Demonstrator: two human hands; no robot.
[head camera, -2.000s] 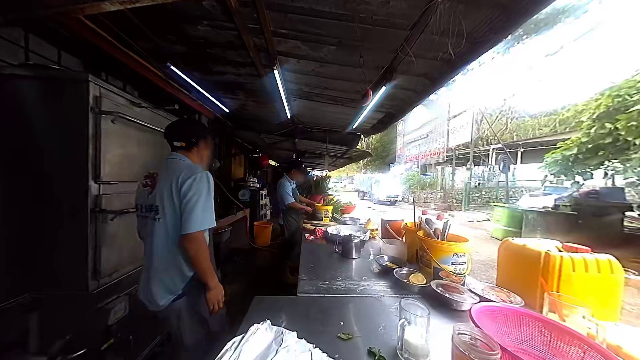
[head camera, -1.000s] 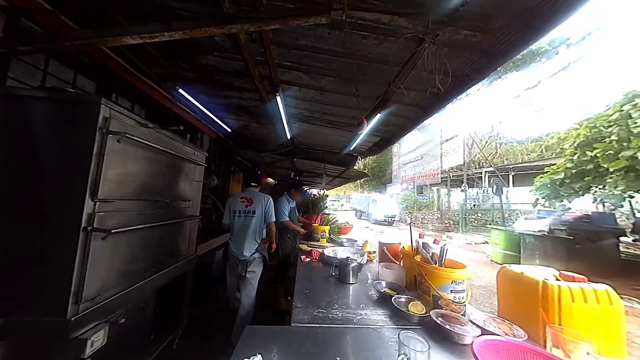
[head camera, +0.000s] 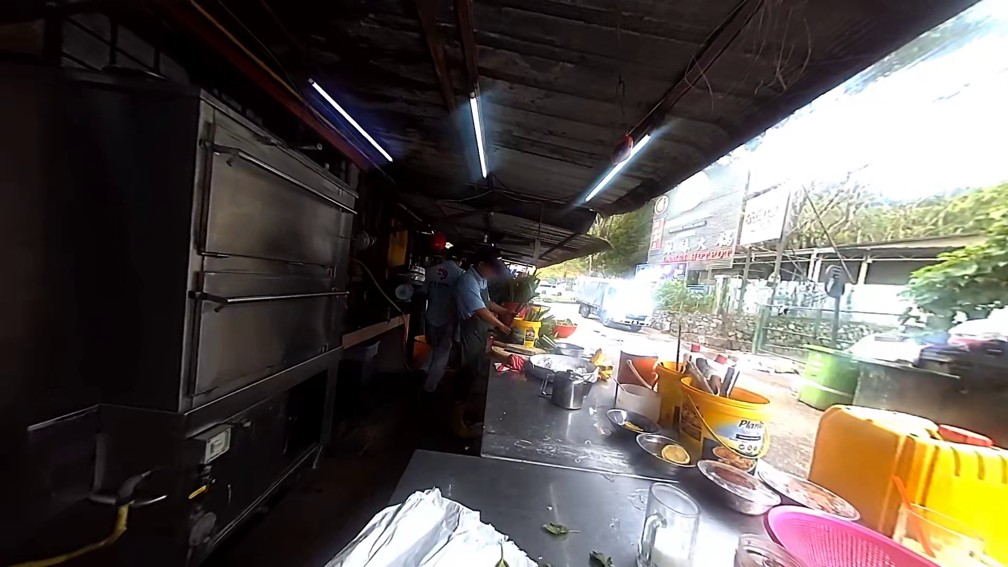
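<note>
Neither of my hands shows in the head view. Nearest to me, a crumpled white sheet lies on the steel table at the bottom. Right of it are loose green leaves and a glass mug with something white in it. A pink plastic basket sits at the lower right. Beyond the mug stand metal bowls, one with a yellow piece inside, and a yellow bucket holding utensils. A metal pot stands farther along the table.
A large steel deck oven stands at the left. Two people in light blue shirts, one at the table and one behind, are farther down the aisle. Yellow jerrycans stand at the right, with a green bin outside.
The person who was beside the oven has walked away down the aisle and is now close to the other person. The view has shifted somewhat.
</note>
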